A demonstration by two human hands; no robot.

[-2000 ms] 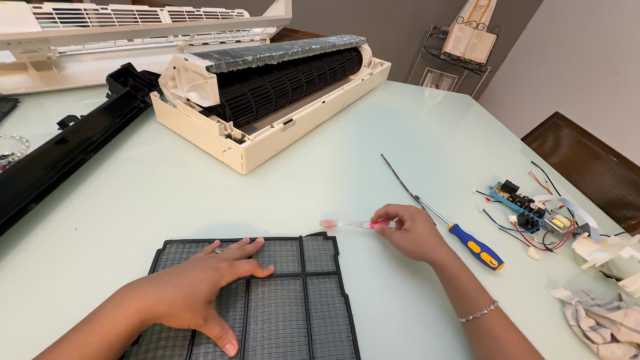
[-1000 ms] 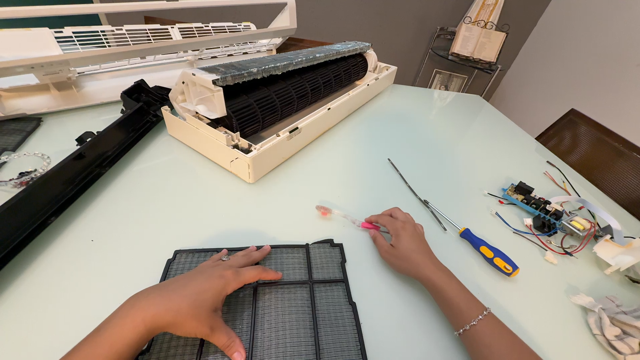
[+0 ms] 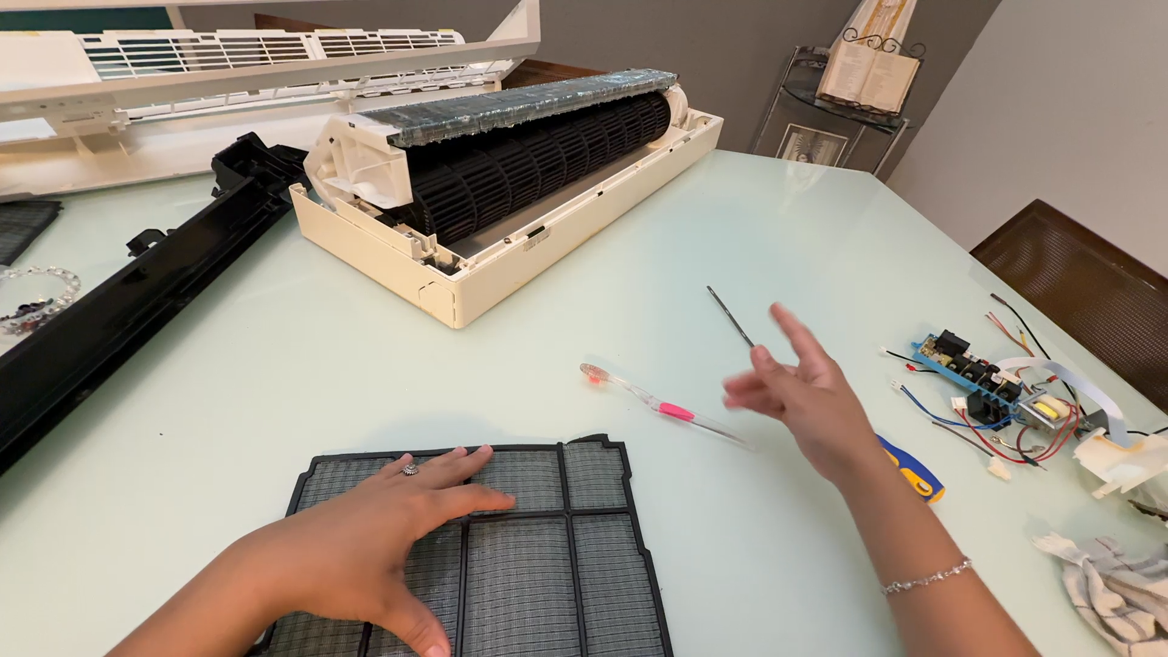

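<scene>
My left hand (image 3: 392,538) rests with spread fingers on a black-framed mesh air filter (image 3: 525,557) at the bottom middle. My right hand (image 3: 803,401), its fingers apart and slightly blurred, is raised to the right of a clear toothbrush with a pink grip (image 3: 675,411) and holds nothing. The toothbrush lies on the table beyond the filter's upper right corner. Partly hidden by my right hand and forearm is a screwdriver with a blue and yellow handle (image 3: 915,474). A thin dark rod (image 3: 730,315) shows just beyond my fingers.
An air conditioner indoor unit with a black cross-flow fan (image 3: 538,164) stands at the back. A long black plastic trough (image 3: 137,301) and a white housing (image 3: 182,137) are left. On the right lie a wired circuit board (image 3: 972,370), a cloth (image 3: 1109,584) and a chair (image 3: 1086,292).
My right hand has let go of the toothbrush, which now lies on the table, and has moved right towards the screwdriver. My left hand stays on the filter.
</scene>
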